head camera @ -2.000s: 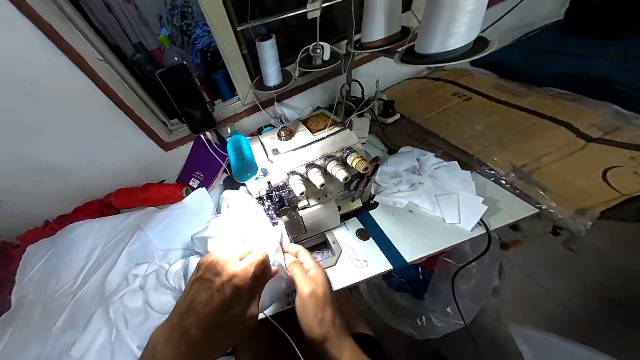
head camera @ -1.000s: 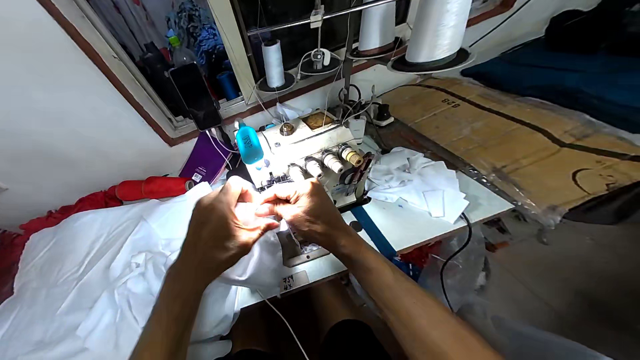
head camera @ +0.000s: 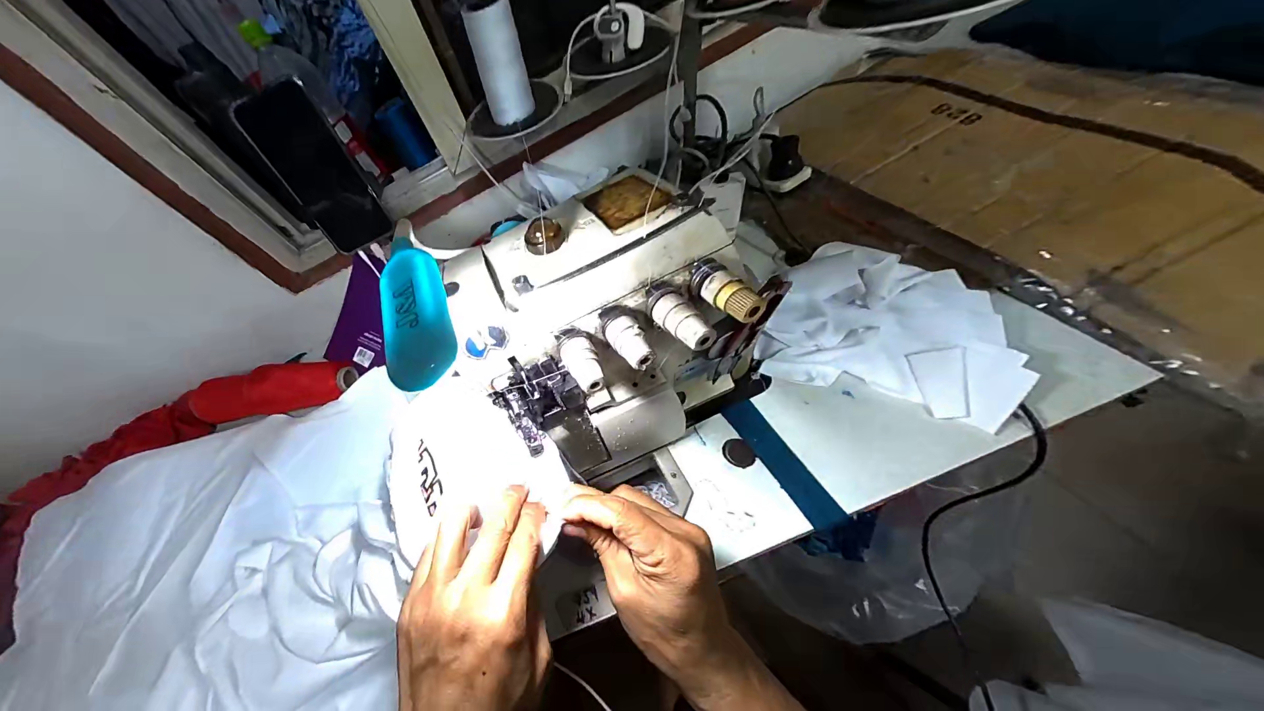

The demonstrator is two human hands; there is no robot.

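Observation:
An overlock sewing machine [head camera: 612, 326] stands on a white table, its presser foot area close above my hands. White fabric [head camera: 247, 553] spreads over the left side and runs up to the needle area; dark printed marks show on it. My left hand [head camera: 479, 602] lies on this fabric with its fingers extended, pressing it down. To its right, my right hand [head camera: 647, 573] pinches the fabric's edge between thumb and fingers, just below the machine's front. The needle itself cannot be made out.
White cut fabric pieces [head camera: 889, 326] are heaped right of the machine. A blue strip [head camera: 785, 464] crosses the table. A turquoise lamp [head camera: 417, 321] and a phone [head camera: 311, 163] are at the machine's left. Red fabric [head camera: 267, 392] lies along the wall. A black cable [head camera: 933, 553] hangs at the right.
My hands were together in front of the machine one second ago; now they are lower and apart, with the left flat on the fabric. Printed marks on the fabric now show. The view has moved closer.

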